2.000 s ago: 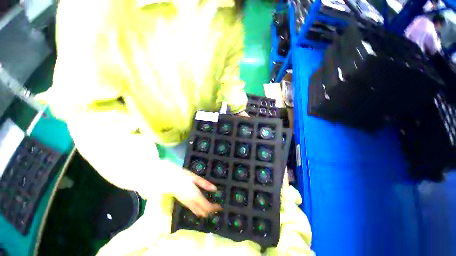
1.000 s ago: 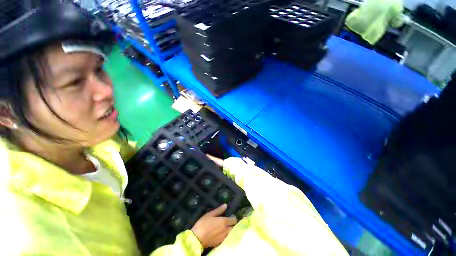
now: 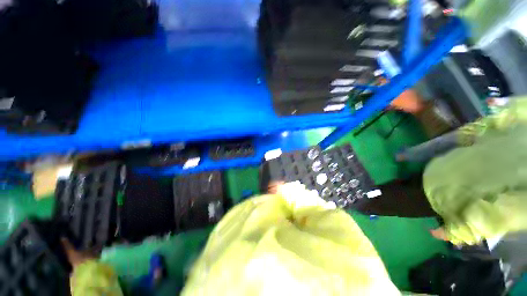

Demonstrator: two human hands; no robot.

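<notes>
At the lower left, a black foam tray is cut off by the picture's edge. My left hand grips its right edge, blurred. My right sleeve fills the bottom middle. Only a little of my right hand shows past the cuff, at the left part of another black foam tray. Its grip is hidden. That tray holds several round watch units with silver rims, mostly on its right side, and has white labels at its edges.
A blue rack shelf crosses the top, with stacked black trays on it. More trays lie low below the shelf edge. Another person's yellow sleeve and hand are at the right. A slanted blue post stands before them.
The view has swung right and down toward the rack. The person's face is out of view. The tray in my left hand is now at the lower left; my right hand has left it for another tray.
</notes>
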